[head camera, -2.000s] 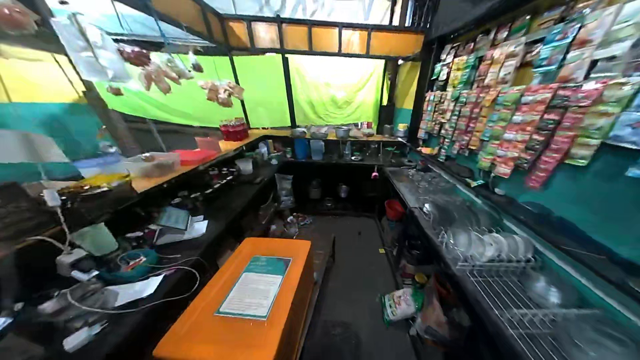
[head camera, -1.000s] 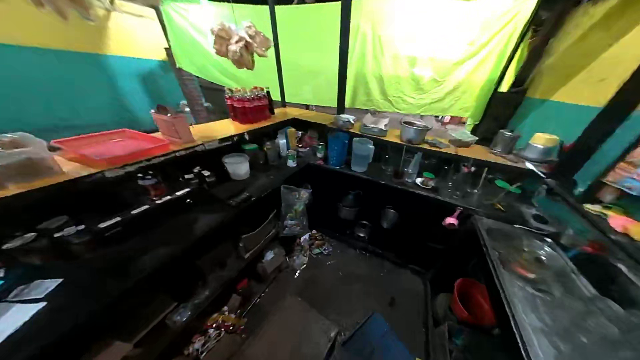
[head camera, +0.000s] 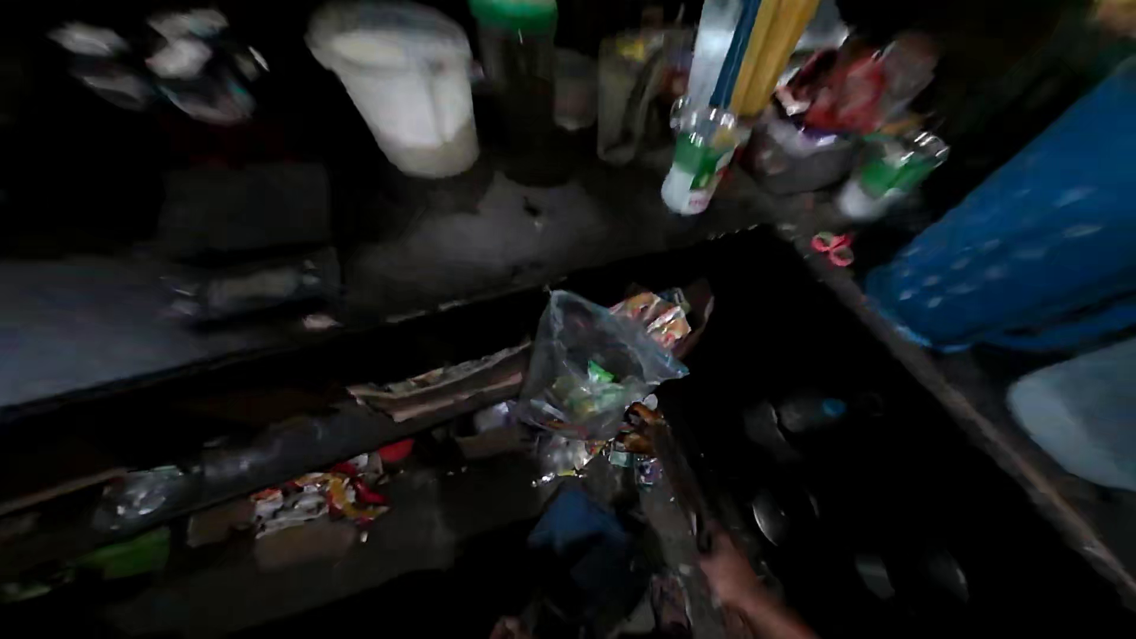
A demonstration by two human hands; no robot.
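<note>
My right hand (head camera: 729, 572) reaches in at the lower right, beside a dark, long edge or stick; blur and shadow hide whether its fingers grip anything. Only a small part of my left hand (head camera: 510, 628) shows at the bottom edge, and its fingers are hidden. Above both hands stands a clear plastic bag (head camera: 581, 373) with green and pale scraps inside. Crumpled wrappers (head camera: 568, 454) lie around its base, and more packets (head camera: 661, 318) are behind it.
A white plastic bucket (head camera: 413, 98), a green-labelled cup (head camera: 699, 164) and a blue container (head camera: 1021, 213) stand on the dark counter above. Red and yellow wrappers (head camera: 324, 501) lie at the lower left. Metal vessels (head camera: 770, 516) sit in shadow on the right.
The view has turned down and moved much closer to the corner with the plastic bag. My hands, not visible in the earlier frames, now show at the bottom.
</note>
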